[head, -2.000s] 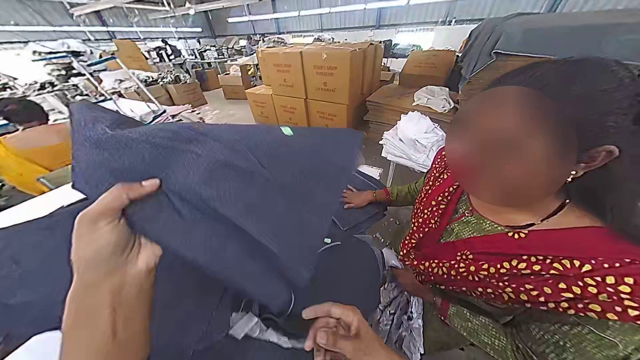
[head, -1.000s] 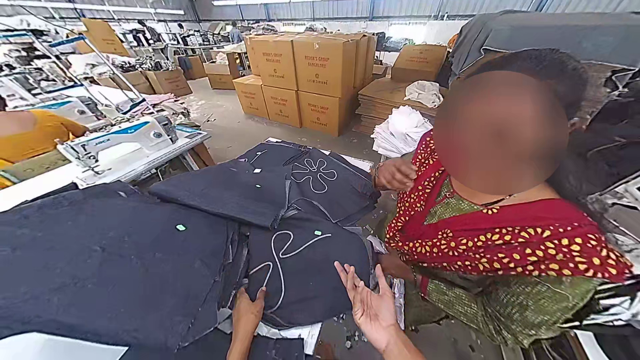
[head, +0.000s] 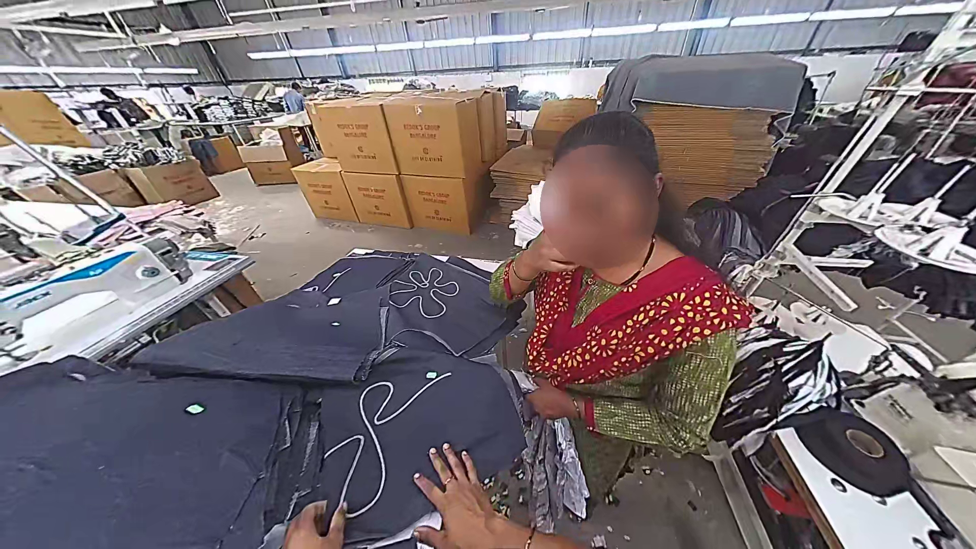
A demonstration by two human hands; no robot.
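Observation:
Stacks of dark navy fabric pieces cover the table before me. My left hand (head: pixel 314 526) is at the near edge of a navy piece with a white looping cord line (head: pixel 379 427), thumb and fingertips pinching the fabric by the line's lower end. To its right, my right hand (head: pixel 461 499) rests with spread fingers on the same piece. A small green sticker (head: pixel 432 375) lies by the line's upper end. Left of it is a larger navy stack (head: pixel 137 450) with another green sticker (head: pixel 195 409). Farther back lies a navy piece with a white flower outline (head: pixel 424 292).
A person in a red scarf (head: pixel 633 328) stands at the table's right side, one hand at its edge. A sewing machine (head: pixel 99 282) stands left. Cardboard boxes (head: pixel 435 152) are stacked behind; a black roll (head: pixel 854 450) lies at lower right.
The navy piece raised by my left hand two seconds ago is no longer held up. My right hand has come down onto the fabric. The other person's hand has risen to the face.

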